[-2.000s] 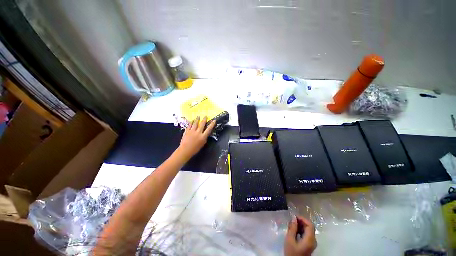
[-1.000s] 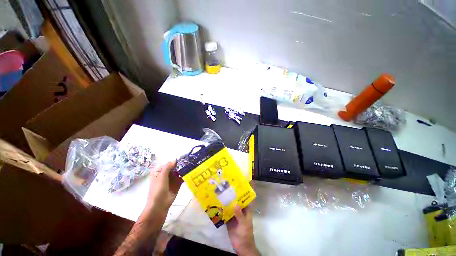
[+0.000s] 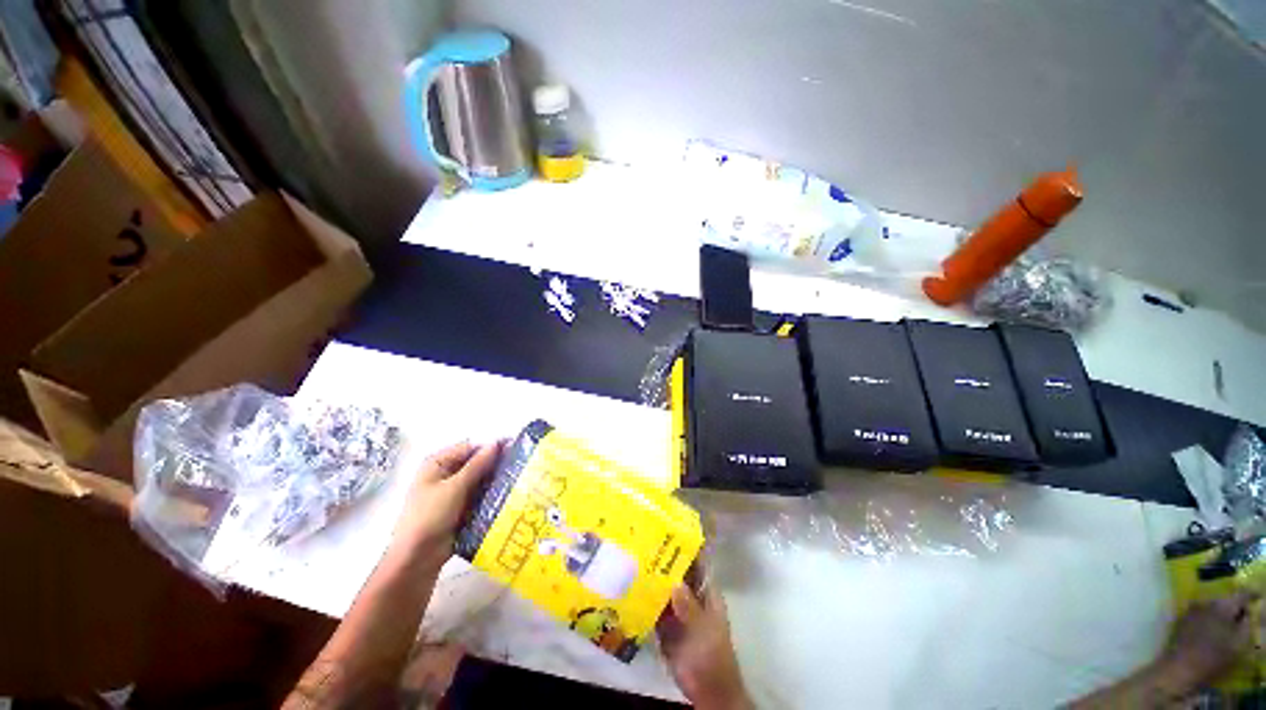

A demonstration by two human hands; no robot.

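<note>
My left hand (image 3: 451, 488) grips the black top end of a yellow printed retail box (image 3: 590, 544) at the near table edge. My right hand (image 3: 698, 631) holds its lower right corner. The box is tilted, with its earphone picture facing up. Several matte black boxes (image 3: 751, 412) with pale lettering stand in a row on the table, with yellow showing at the left edge of the nearest one. Clear crinkled film (image 3: 889, 527) lies in front of the row.
A bag of small accessories (image 3: 313, 451) lies at the left, beside open cartons (image 3: 208, 298). Behind are small white pieces (image 3: 629, 301), a phone (image 3: 726, 287), a kettle (image 3: 479, 118), a small bottle (image 3: 557, 139) and an orange flask (image 3: 1002, 239). Another person's hand (image 3: 1215, 631) touches yellow boxes at right.
The yellow box left the back of the table and is now in both my hands, its black end turned further left. Another person's arm has appeared at the lower right.
</note>
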